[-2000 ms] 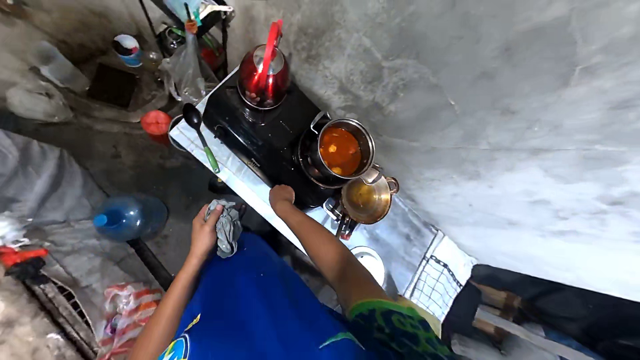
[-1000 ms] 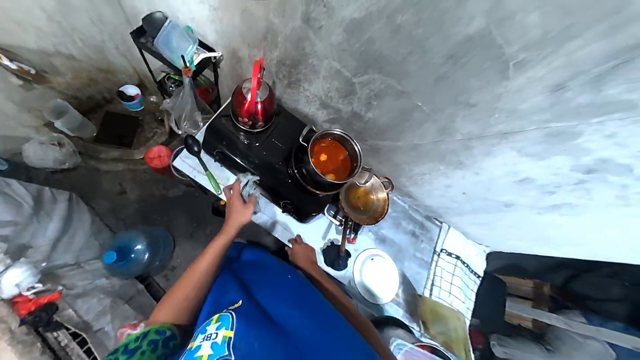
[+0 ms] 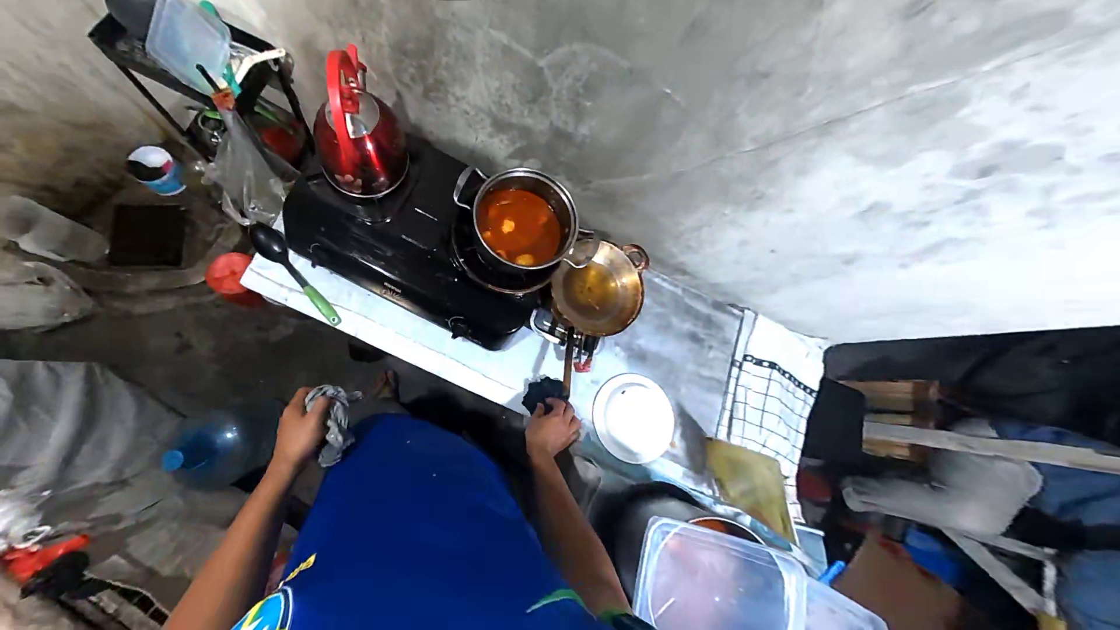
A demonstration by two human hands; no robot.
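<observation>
A crumpled grey cloth is gripped in my left hand, in front of the counter. My right hand is at the counter's front edge, touching a dark crumpled cloth beside a thin brown handle; whether its fingers close on either is unclear. Behind it, a metal pan holds yellowish liquid. A steel pot of orange-red soup stands on the black gas stove, and a red kettle on its left end. A black ladle with a green handle lies at the counter's left.
Right of my right hand lies a white plate, then a checked cloth and a yellowish board. Nearer me is a clear plastic container. A concrete wall backs the counter. A blue water bottle lies at left.
My left hand has drawn back from the stove's front edge, still holding the grey cloth. My right hand has moved right along the counter to the dark cloth.
</observation>
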